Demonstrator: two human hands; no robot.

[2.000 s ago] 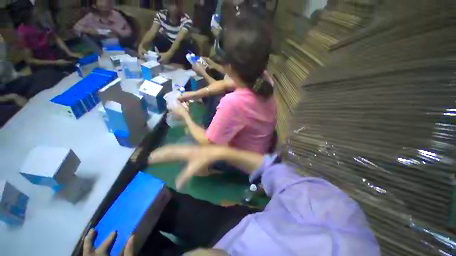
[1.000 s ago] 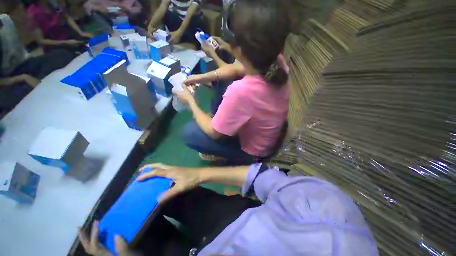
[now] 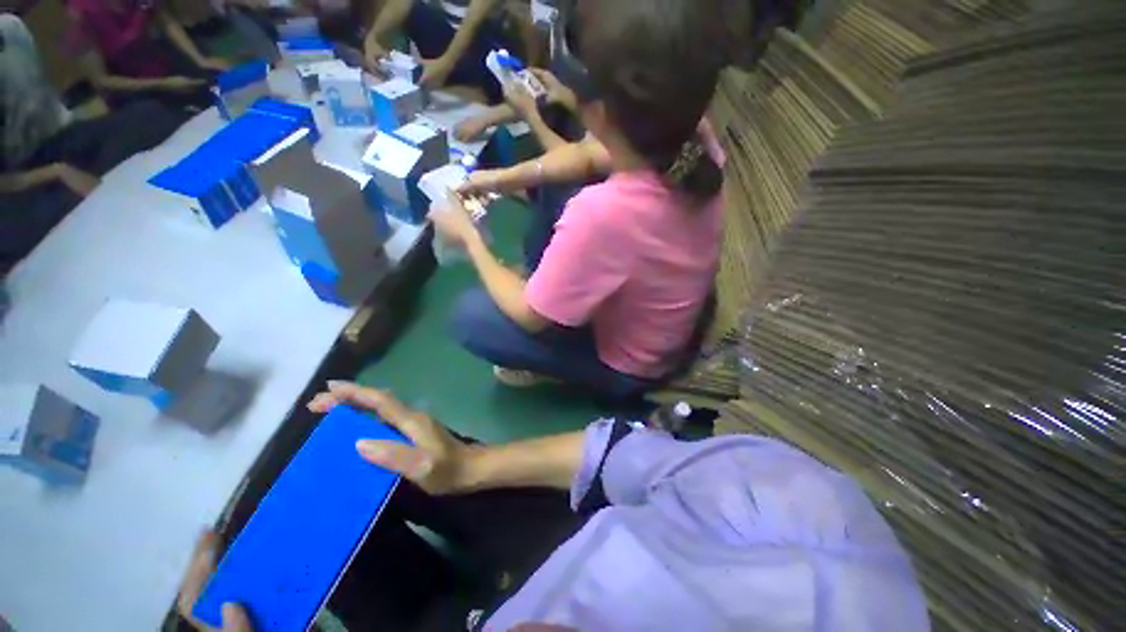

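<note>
A closed retail carton [image 3: 303, 525] with a plain bright blue face up is held over my lap, beside the table's dark edge. My right hand [image 3: 414, 447] grips its far end, fingers over the far edge and thumb on the blue face. My left hand [image 3: 204, 586] holds its near end at the bottom of the picture, mostly hidden by the carton and partly cut off. What is inside the carton cannot be seen.
The white table [image 3: 161, 494] bears a white-topped carton [image 3: 130, 340], another carton [image 3: 47, 432], a tall open carton [image 3: 324, 228] and a blue carton row [image 3: 235, 161]. A person in pink [image 3: 630, 272] squats ahead. Brown cardboard stacks [image 3: 963, 247] stand at the right.
My right hand has come down from above the lap onto the carton's far end. The carton now shows its blue face more squarely. My left hand stays at the near end.
</note>
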